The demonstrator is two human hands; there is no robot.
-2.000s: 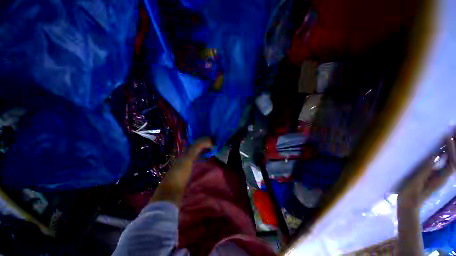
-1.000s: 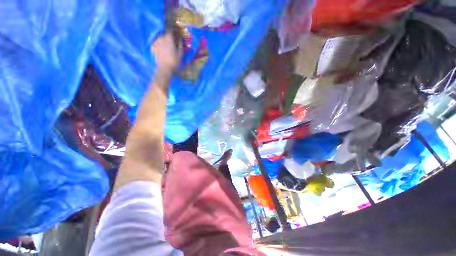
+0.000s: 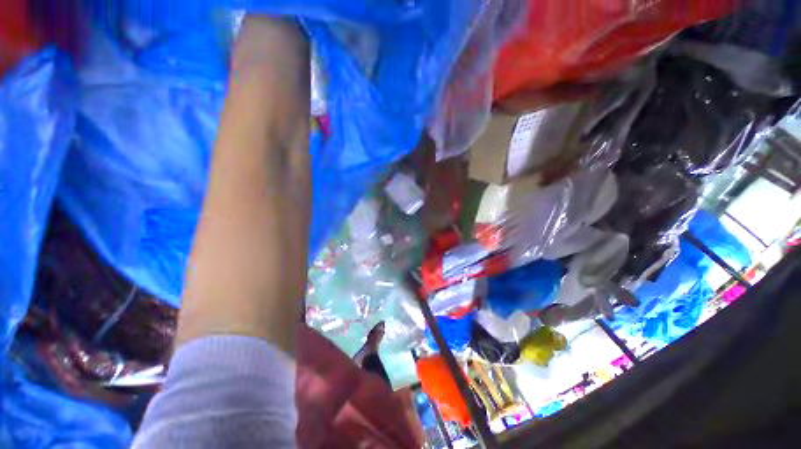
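Observation:
My left forearm, in a pale short sleeve, reaches up the frame into a large open blue plastic sack. My left hand is hidden past the wrist in the blue plastic at the top edge, so what it touches does not show. A bit of white and magenta material shows in the sack beside the forearm. My right hand is out of the picture.
More blue plastic and dark red bagged goods lie at left. A red bundle, a cardboard box and black bagged stock are at upper right. Scraps litter the green floor. A dark curved edge crosses lower right.
The view has turned and come closer to the sack. My left arm has reached further up, and the hand, visible at the sack before, is now hidden. My right hand has left the picture.

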